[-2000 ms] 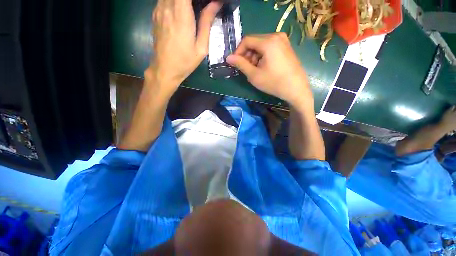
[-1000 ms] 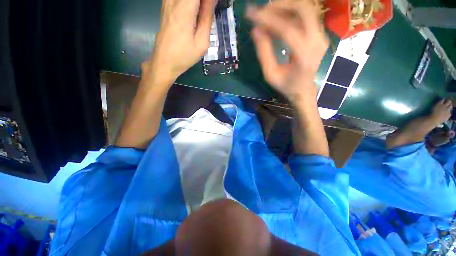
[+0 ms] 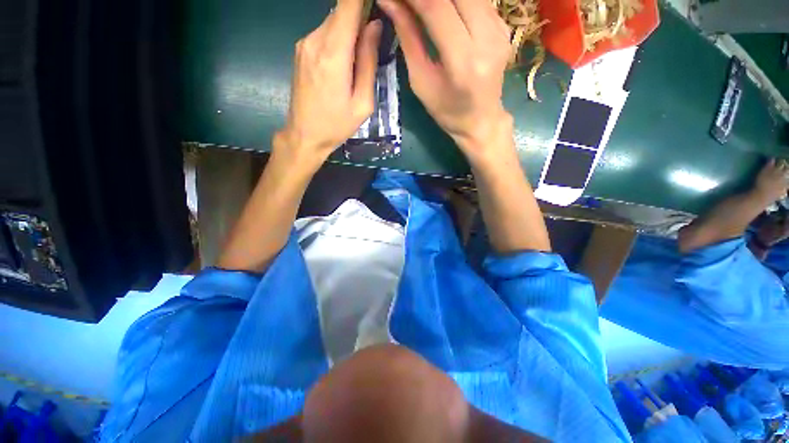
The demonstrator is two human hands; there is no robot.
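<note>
An opened phone mid-frame (image 3: 387, 108) lies on the green bench, its silver recess and near end showing. A dark piece (image 3: 388, 43) shows above the recess between my hands; I cannot tell if it is a battery. My left hand (image 3: 333, 86) grips along the phone's left side, thumb against it, fingertips cut off by the top edge. My right hand (image 3: 458, 73) reaches over the phone's far end, fingertips at the picture's top edge. What the right fingertips touch is hidden.
A red bin (image 3: 567, 35) of tan liner strips stands right, with loose strips (image 3: 529, 43) beside it. A white card with two black rectangles (image 3: 575, 130) lies nearby. Another phone part (image 3: 728, 102) lies far right, near a co-worker's arm (image 3: 735, 208). Black trays (image 3: 104, 156) stand left.
My right hand swung right, away from the phone, and is now back over its far end. My left hand stays at the phone's left side. A dark piece now shows above the recess.
</note>
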